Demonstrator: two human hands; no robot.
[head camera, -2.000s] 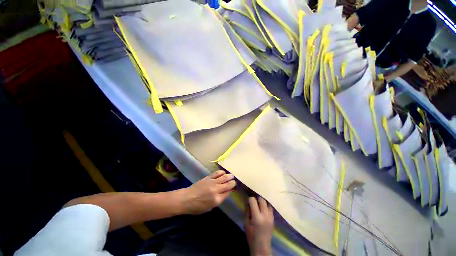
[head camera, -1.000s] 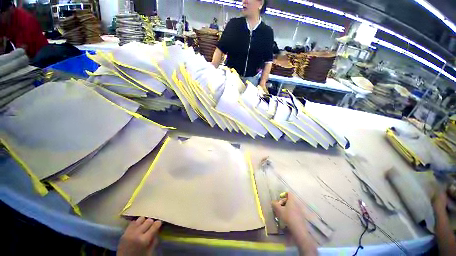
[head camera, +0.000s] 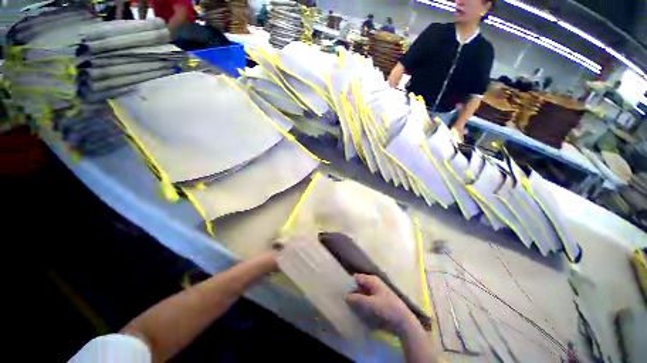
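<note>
A pale panel (head camera: 365, 209) with yellow tape along both sides lies in front of me. Its near part shows as a blurred pale flap (head camera: 312, 273), with a dark curved band (head camera: 355, 259) beside it. My left hand is almost wholly hidden at the flap's left end; only my left forearm shows clearly. My right hand (head camera: 379, 301) is over the flap's right part, fingers curled and closed on it as far as the blur shows. A small greyish spot at the fingertips is too blurred to name.
Overlapping panels (head camera: 198, 131) lie at left, with folded grey stacks (head camera: 124, 53) beyond. Fanned panels (head camera: 397, 135) run along the far side, near a blue bin (head camera: 221, 58). A small hammer-like tool (head camera: 440, 247) and thin dark cords lie right. A person (head camera: 447, 64) stands across the table.
The view has turned, shifting the table rightward. The panel's near edge, flat before, now shows a raised flap and dark band. My right hand has moved from beside the panel onto it.
</note>
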